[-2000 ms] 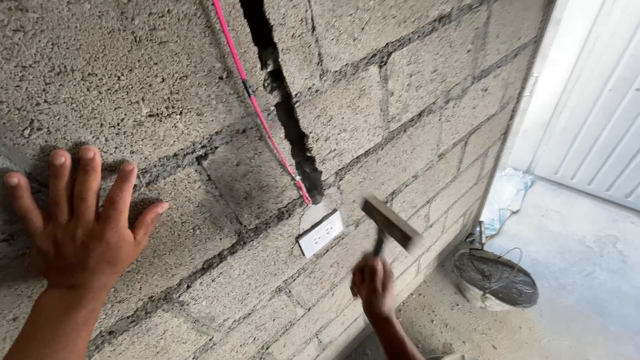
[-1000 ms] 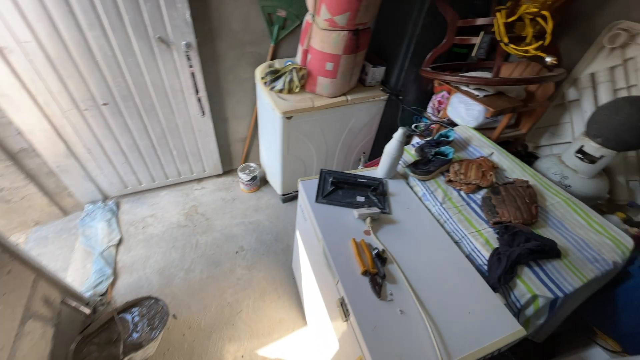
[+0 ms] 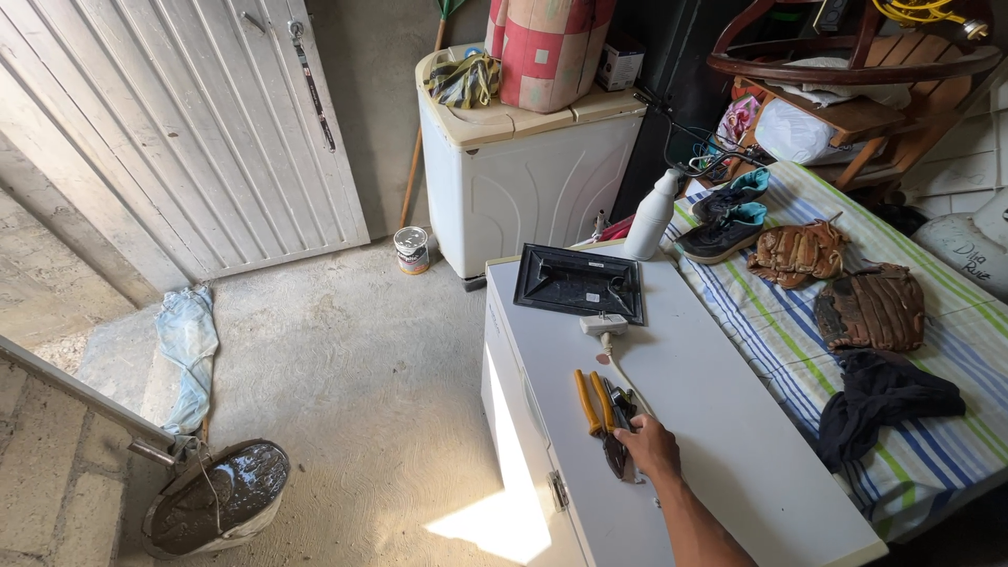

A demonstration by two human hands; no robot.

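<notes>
My right hand [image 3: 652, 449] reaches in from the lower edge over the lid of a white chest freezer [image 3: 709, 409]. Its fingertips are at the jaws of yellow-handled pliers [image 3: 596, 405] and beside a dark-handled tool [image 3: 622, 402]; whether they grip either cannot be told. Close above lies a white plug [image 3: 604, 324] with a cable running under the hand's side. Farther back on the lid are a black picture-frame-like panel [image 3: 579, 282] and a white bottle [image 3: 655, 216]. My left hand is out of view.
A bucket of wet mortar [image 3: 220, 496] stands on the floor at lower left, near a light blue cloth [image 3: 187, 354]. A paint can [image 3: 411, 250] sits by the washing machine [image 3: 528, 181]. Baseball gloves [image 3: 870, 307] and shoes [image 3: 720, 232] lie on the striped cloth [image 3: 795, 339].
The view has swung from the block wall to the freezer. Two seconds ago my left hand was on the wall and my right held a hammer-like tool. My right hand has since come to the pliers.
</notes>
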